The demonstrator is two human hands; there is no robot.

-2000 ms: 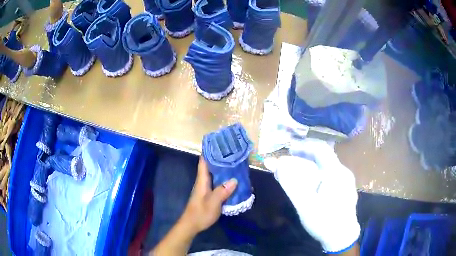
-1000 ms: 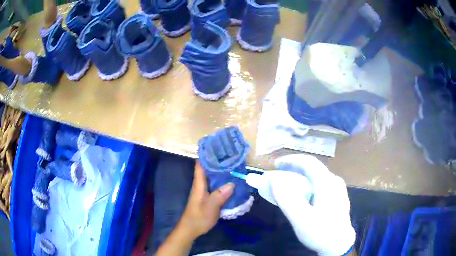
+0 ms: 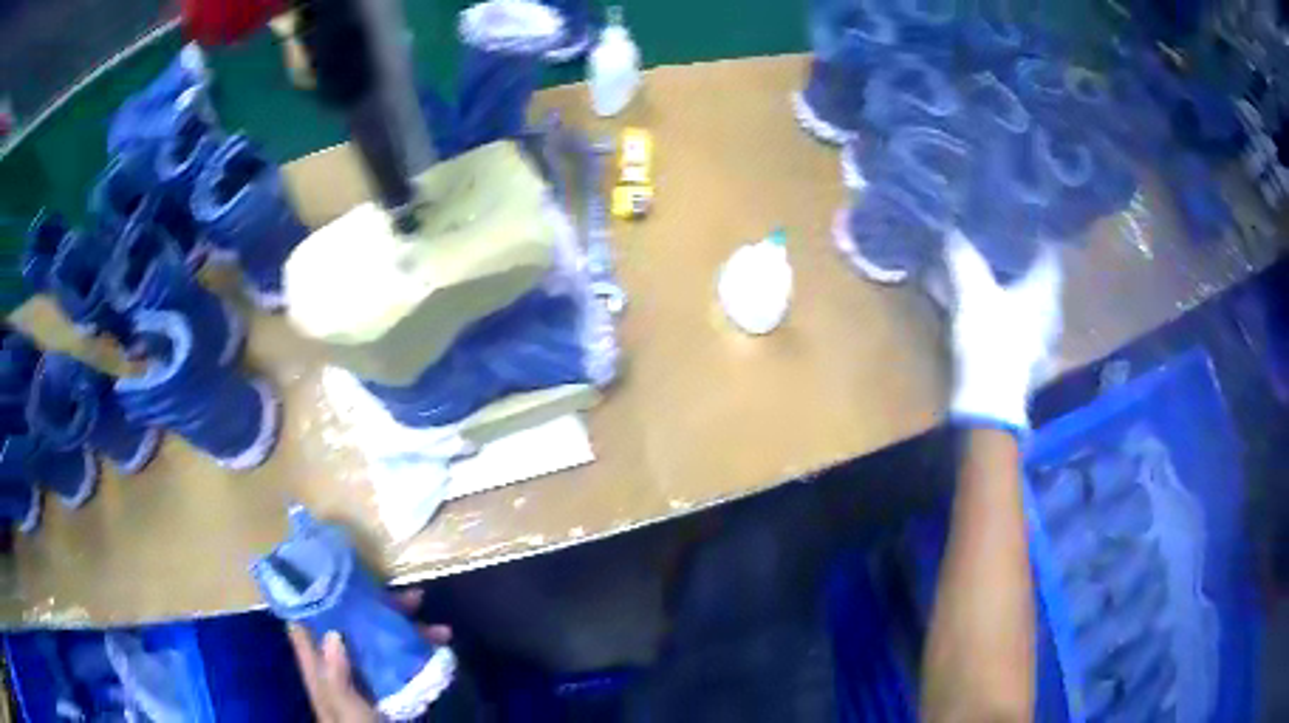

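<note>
My bare left hand (image 3: pixel 334 678) holds a blue boot upper (image 3: pixel 361 622) in front of the table's edge at the lower left, its open end up and its white fleece trim at the bottom right. My white-gloved right hand (image 3: pixel 1001 339) is at the near edge of a group of blue uppers (image 3: pixel 975 141) at the right. Its fingertips are blurred against them, so I cannot tell if they grip one. The small white glue bottle (image 3: pixel 755 290) with a teal tip lies on the brown table top, between the press and that group.
A cream press pad (image 3: pixel 438 254) sits over another upper (image 3: pixel 488 365). Two wrenches and a yellow item (image 3: pixel 633 172) lie beside it. A taller white bottle (image 3: pixel 614 68) stands behind. Uppers (image 3: pixel 198 389) stand in rows at left. Blue crates (image 3: pixel 1230 494) are below.
The view has swung to the right. My right hand has let go of the glue bottle and moved to the group of uppers. My left hand still holds its upper.
</note>
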